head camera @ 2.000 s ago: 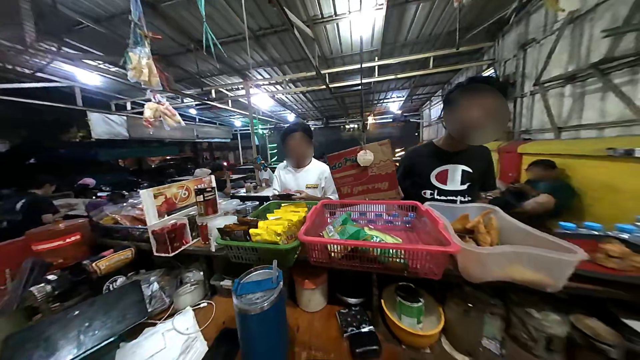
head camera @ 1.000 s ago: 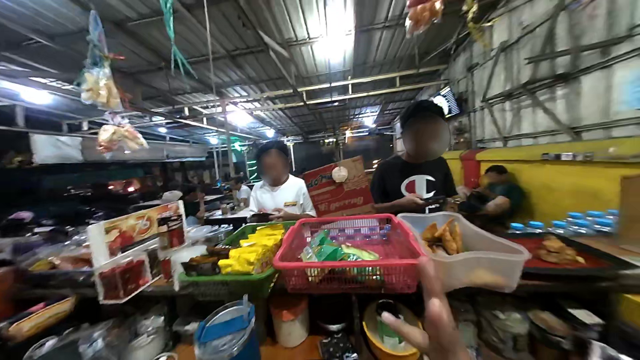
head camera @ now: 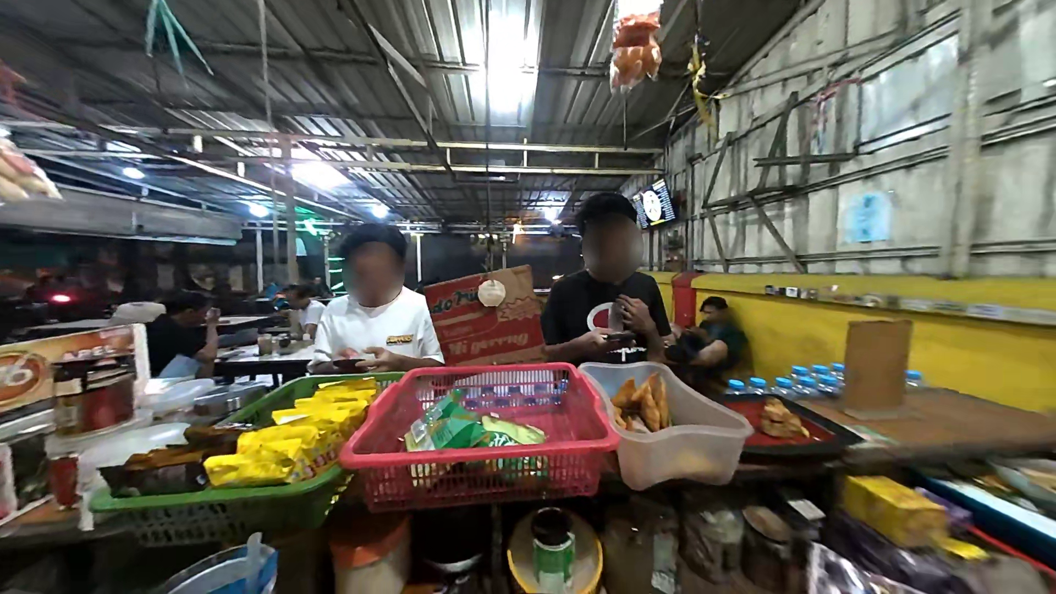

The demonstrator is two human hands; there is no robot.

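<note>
Neither my left hand nor my right hand shows in the head view at this moment. Before me on a raised counter stands a pink plastic basket (head camera: 487,487) holding green packets (head camera: 450,429). Left of it, a green basket (head camera: 214,507) carries yellow packets (head camera: 289,445) and dark ones. A translucent plastic tub (head camera: 685,458) with fried snacks (head camera: 643,403) stands against the pink basket's right side. Below the baskets sit a green can (head camera: 553,549) in a yellow-rimmed bowl, and a jar with an orange lid (head camera: 371,540).
Two people stand across the counter, one in a white shirt (head camera: 375,330), one in a black shirt (head camera: 569,309). A red tray (head camera: 751,429) with food lies right of the tub, near water bottles (head camera: 784,386). A blue container (head camera: 231,573) stands at the lower left. Bagged snacks (head camera: 635,54) hang overhead.
A raised hand with spread fingers, in front of the tub one second ago, is out of view. The person in black has lifted one hand toward the chest. The view has swung right.
</note>
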